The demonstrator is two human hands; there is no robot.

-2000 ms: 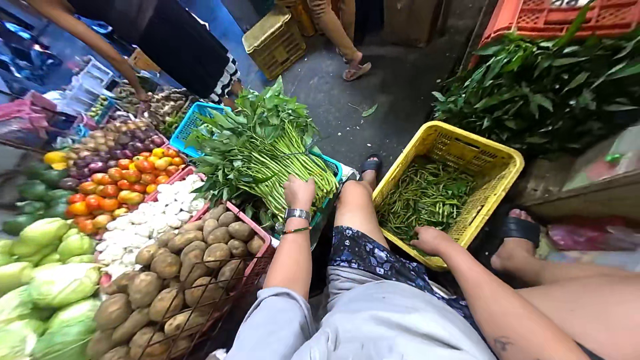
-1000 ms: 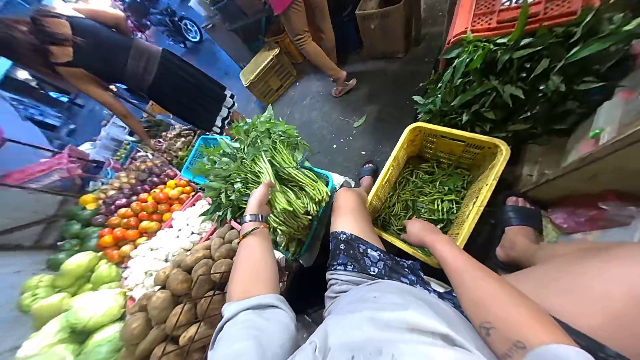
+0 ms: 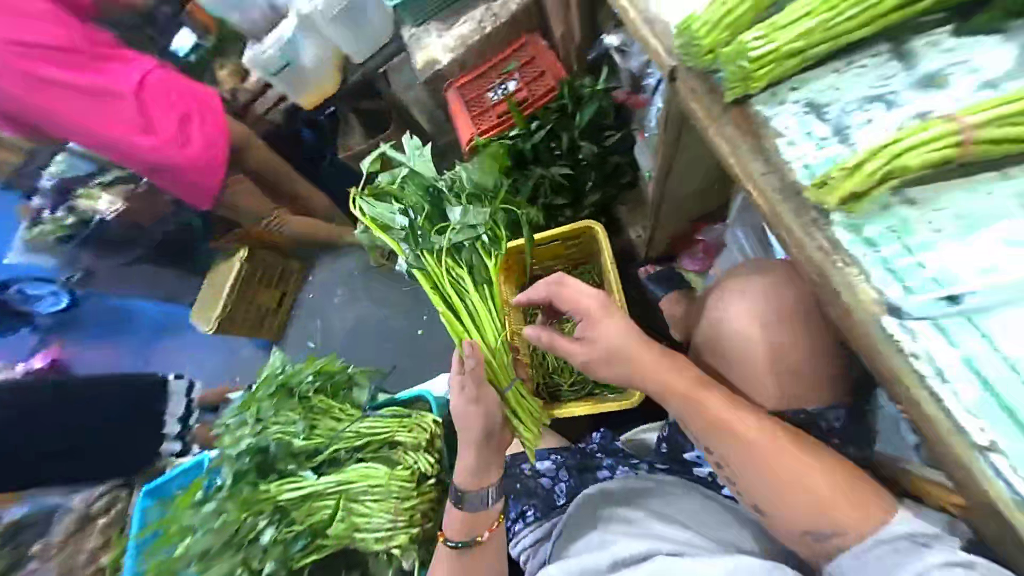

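My left hand (image 3: 478, 392) grips a tied bunch of leafy green vegetable stems (image 3: 464, 296) near its cut ends, the leaves pointing up and away. Just right of the stems my right hand (image 3: 588, 328) is raised, thumb and fingers apart, holding nothing that I can see. Below it stands a yellow plastic crate (image 3: 612, 264) with loose green stems and trimmings (image 3: 564, 376) inside. At the lower left, more bunches of the leafy greens (image 3: 360, 488) are heaped in a blue crate (image 3: 148, 500).
On the right runs a wooden-edged counter (image 3: 800, 216) bearing bundles of long green beans (image 3: 936, 148). Dark leafy greens (image 3: 568, 160) lie beyond the yellow crate, beside a red crate (image 3: 508, 92). A person in a pink top (image 3: 136, 104) is at upper left, above a tan crate (image 3: 252, 292).
My left hand has lifted a bunch off the heap of greens. My right hand has come up from the yellow crate towards that bunch. The view has swung to the right.
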